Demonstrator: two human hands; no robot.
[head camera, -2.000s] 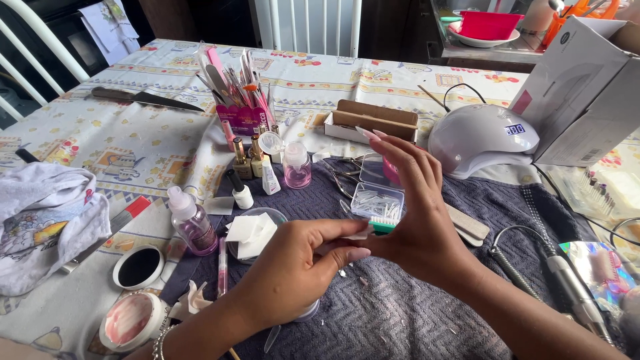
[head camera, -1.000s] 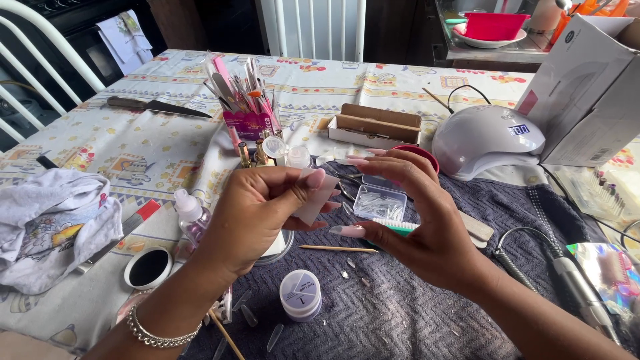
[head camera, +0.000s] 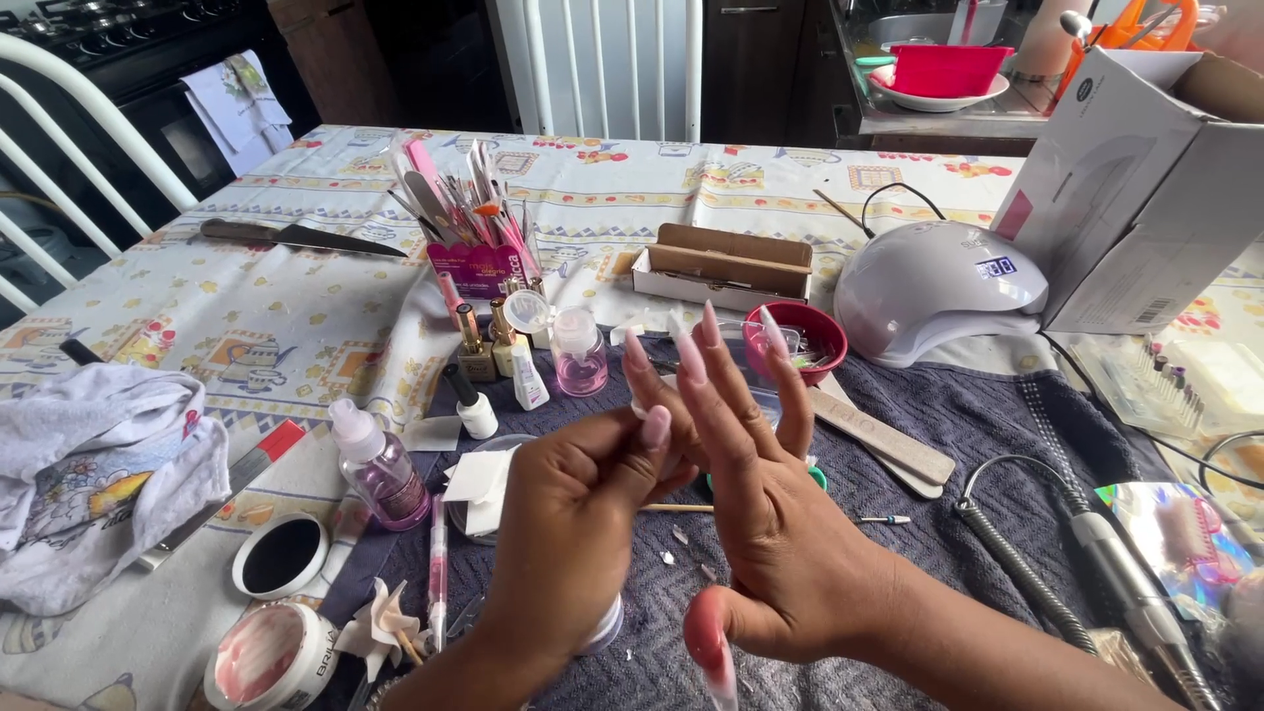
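Observation:
My left hand (head camera: 578, 513) is pinched around one finger of my right hand; a sliver of something white shows between its fingers, mostly hidden. My right hand (head camera: 760, 494) is raised with its other long-nailed fingers spread and the thumb pointing down, its tip red. Left of the hands lie white wipes (head camera: 478, 486) over a round clear dish, a pump bottle of pink liquid (head camera: 383, 469) and a small white nail polish bottle (head camera: 472, 407). Behind them stands a small jar of pink liquid (head camera: 579, 355). A wooden stick (head camera: 676, 508) is partly covered by the hands.
At the right are a white nail lamp (head camera: 933, 286), nail files (head camera: 879, 439), a red bowl (head camera: 825, 341) and a nail drill handpiece (head camera: 1126, 563). A knife (head camera: 341, 240) lies at the back left, near a holder of nail tools (head camera: 479, 267). An open pink jar (head camera: 267, 657) is front left.
The white wipe plainly seen in my left hand a second ago is now almost hidden. The hands have come together, and my right hand has turned, its fingers pointing up.

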